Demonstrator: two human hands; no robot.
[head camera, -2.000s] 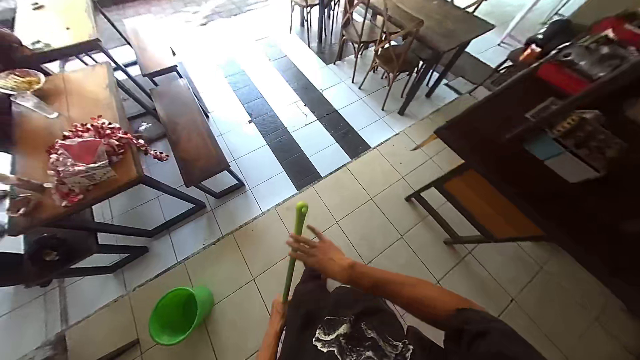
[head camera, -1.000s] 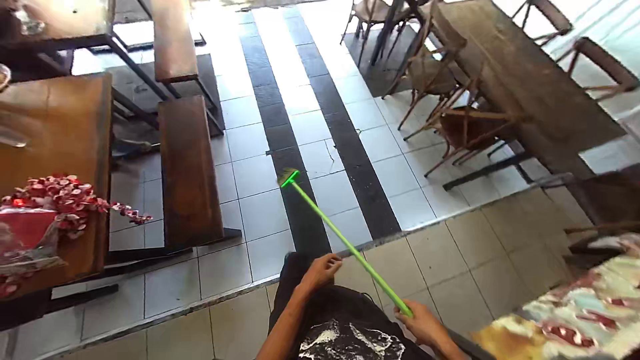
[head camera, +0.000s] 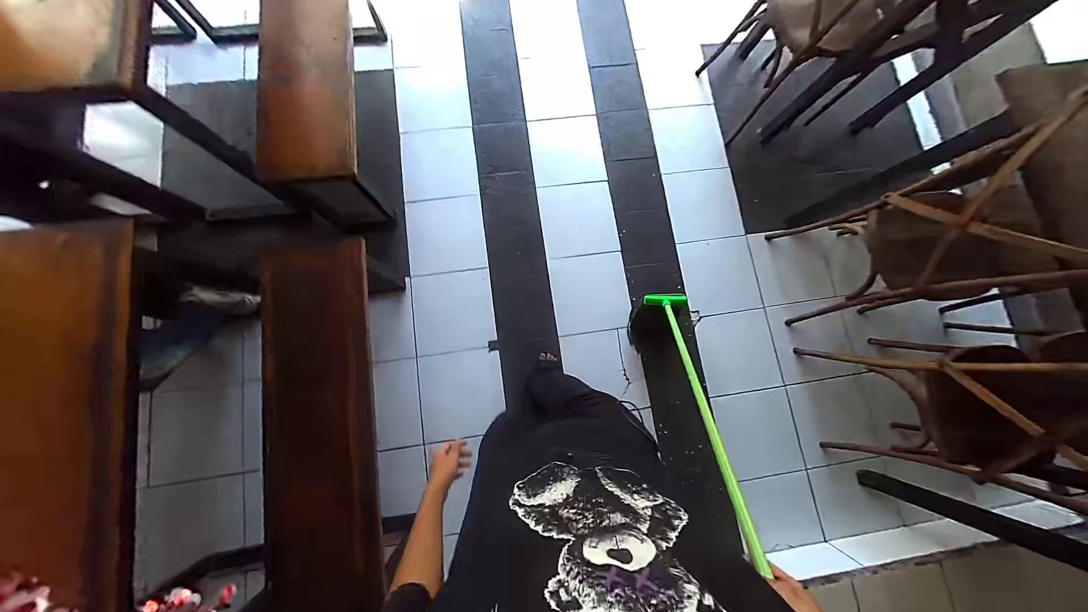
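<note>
A broom (head camera: 710, 425) with a long light-green handle slants across the right of the lower view. Its green-topped head, with dark bristles, is on a dark floor stripe (head camera: 633, 204). The lower end of the handle is in my right hand (head camera: 792, 591), which shows only partly at the bottom edge. My left hand (head camera: 449, 461) hangs empty at my left side, fingers apart, over the white tiles, nearest to the wooden bench. Between the hands are my dark clothes with a bear print, and one foot shows ahead.
On the left stand a wooden bench (head camera: 319, 425), a second bench (head camera: 306, 93) beyond it and a wooden table (head camera: 64, 391). Wooden chairs (head camera: 977, 408) line the right side beside a table. A raised floor edge (head camera: 943, 540) runs at the lower right.
The view has moved forward along the striped floor. My left hand was on the green handle two seconds ago and is off it now. The green bucket is out of view.
</note>
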